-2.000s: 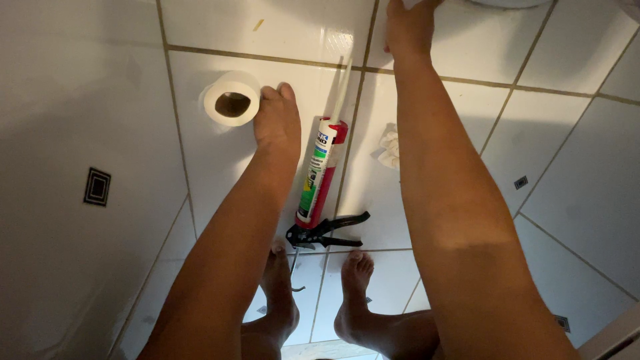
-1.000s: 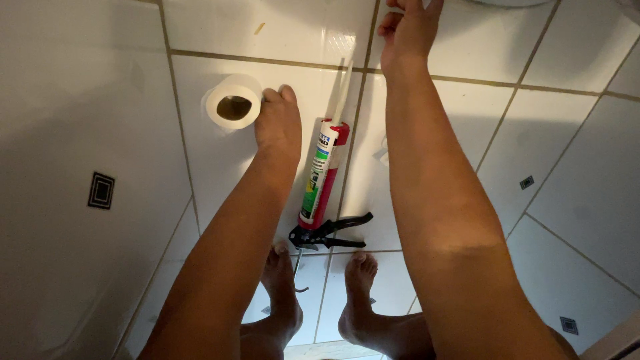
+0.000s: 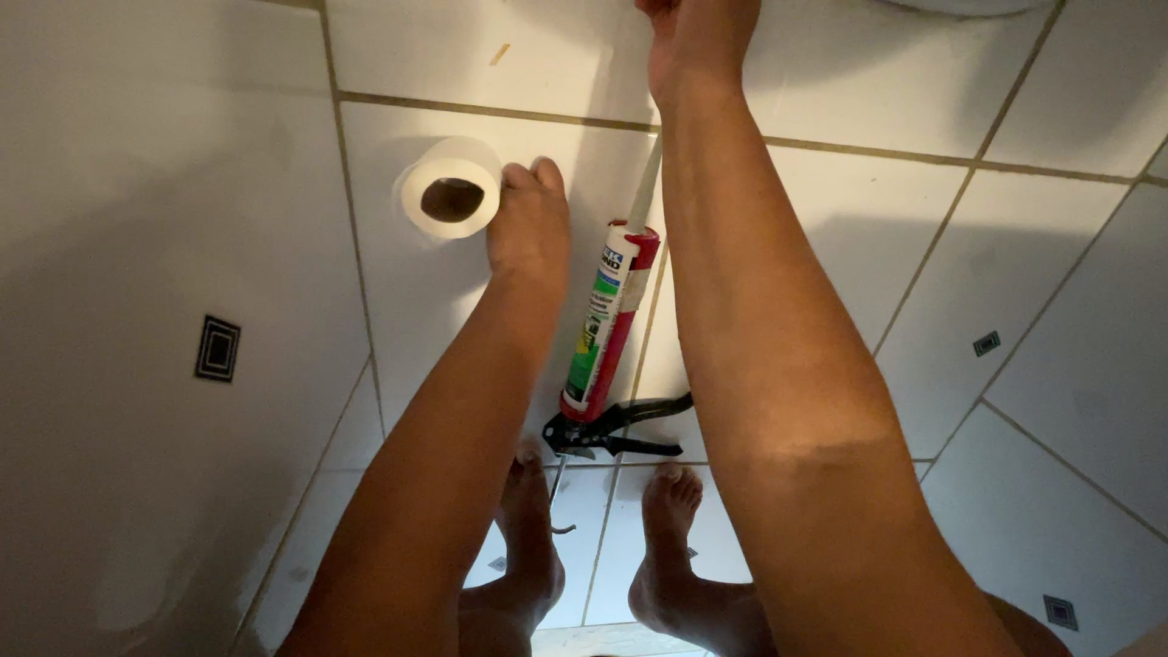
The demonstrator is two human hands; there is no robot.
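A paper roll (image 3: pixel 453 196) with a brown core is at the upper left against white tiles. My left hand (image 3: pixel 531 219) is beside it and touches its right side, fingers curled and partly hidden, so a hold is unclear. Between my forearms a caulking gun (image 3: pixel 624 360) with a red frame lies on the tiles, loaded with a sealant cartridge (image 3: pixel 598 319) that bears writing. Its pale nozzle (image 3: pixel 646 187) points up beside my right forearm; its black handles (image 3: pixel 639 429) are at the bottom. My right hand (image 3: pixel 703 41) is at the top edge, its fingers mostly cut off or hidden.
My bare feet (image 3: pixel 671 511) are below the gun's handles. A rounded white edge (image 3: pixel 967 5) shows at the top right. White tiles (image 3: pixel 867 219) with brownish joints surround everything, some with small dark square motifs. A small yellowish mark (image 3: pixel 500 54) is above the roll.
My right hand and forearm have moved left, closer to the nozzle. A white crumpled piece seen earlier beside the forearm no longer shows. My left hand has stayed by the roll.
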